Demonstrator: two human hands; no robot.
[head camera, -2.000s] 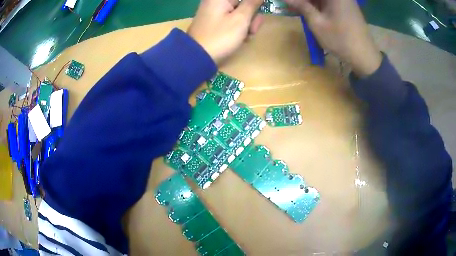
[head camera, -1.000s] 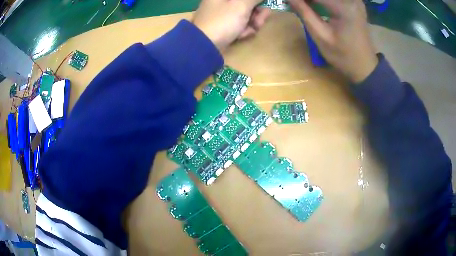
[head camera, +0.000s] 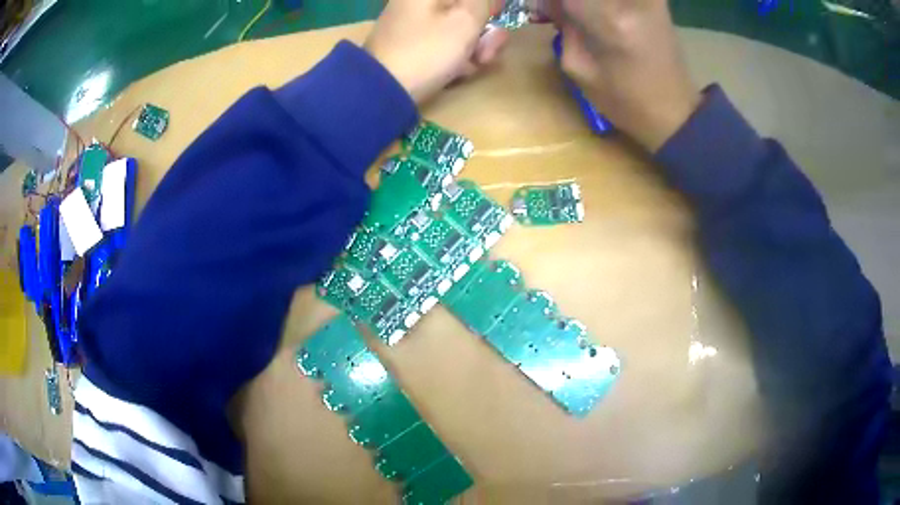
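Observation:
My left hand (head camera: 434, 44) is at the top of the view, cut off by the edge, its fingers curled on a green circuit board strip (head camera: 511, 14) with silvery parts. My right hand (head camera: 627, 69) is just right of it, also partly cut off, fingertips close to the strip. A blue battery (head camera: 595, 116) hangs below the right palm, partly hidden by the hand. Leads or a plug between the fingers cannot be made out. A pile of populated green panels (head camera: 410, 261) lies on the tan covering below the hands.
Plainer board strips lie lower right (head camera: 543, 345) and lower left (head camera: 390, 414) of the pile. A single board (head camera: 550, 204) lies to its right. At far left are blue batteries (head camera: 44, 256) with white pads (head camera: 79, 222), a small board (head camera: 151, 121) on a red wire, and something yellow (head camera: 12, 325).
My right hand has moved left and a little down, closer to my left hand, and the blue battery has shifted left with it. The left hand has shifted slightly left.

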